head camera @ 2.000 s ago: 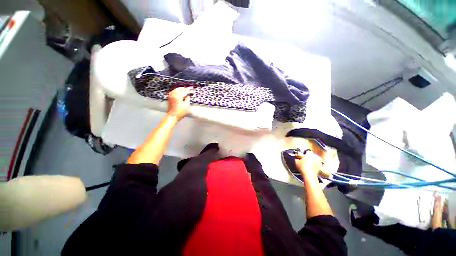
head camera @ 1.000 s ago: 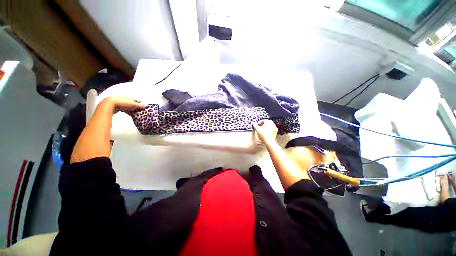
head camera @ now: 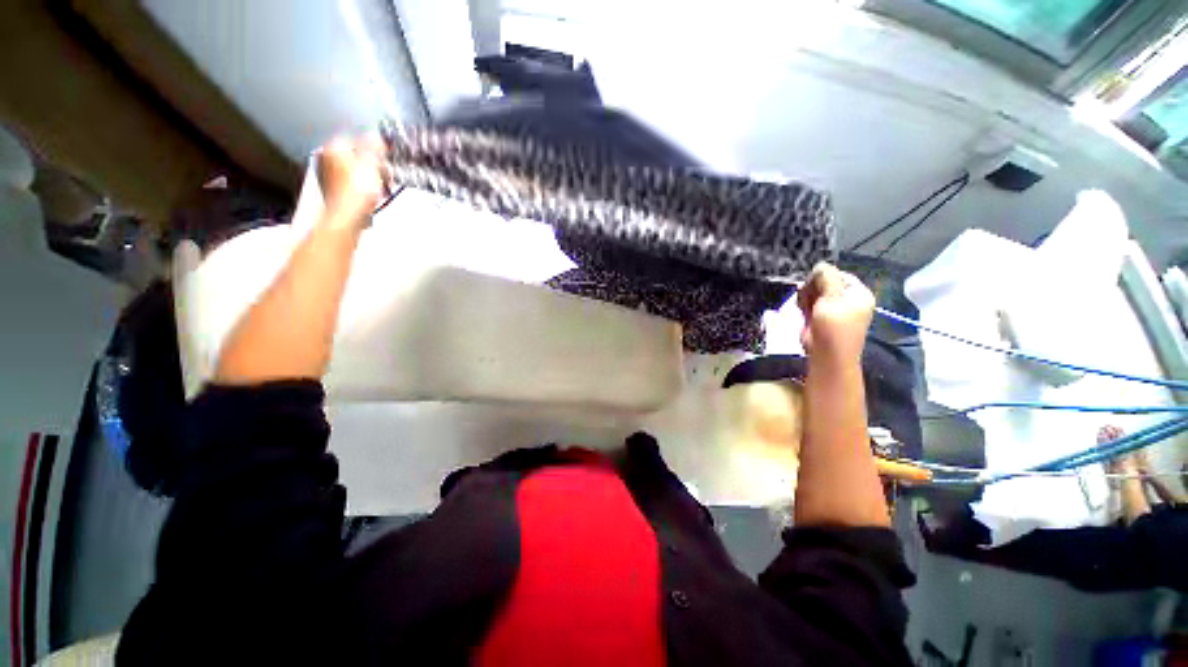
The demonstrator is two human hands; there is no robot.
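The leopard-print garment [head camera: 612, 202] is stretched between my two hands, raised above the white pressing table [head camera: 521, 345], and blurred by motion. Its dark grey-blue part shows behind the leopard strip, and a darker spotted part hangs below. My left hand [head camera: 352, 176] grips its upper left end. My right hand [head camera: 835, 308] grips its lower right corner. The steam iron is mostly hidden behind my right forearm; its light brown handle [head camera: 902, 469] shows to the right.
The tan iron rest [head camera: 766, 424] is at the table's right end. Blue hoses [head camera: 1042, 407] run off to the right. White cloth [head camera: 997, 300] lies at the right, with another person's hand [head camera: 1123, 450] and dark sleeve near it. Windows are at upper right.
My right hand has let go of the iron since the earliest frame and taken the garment's right end. Both hands have lifted the garment up off the table and away from me.
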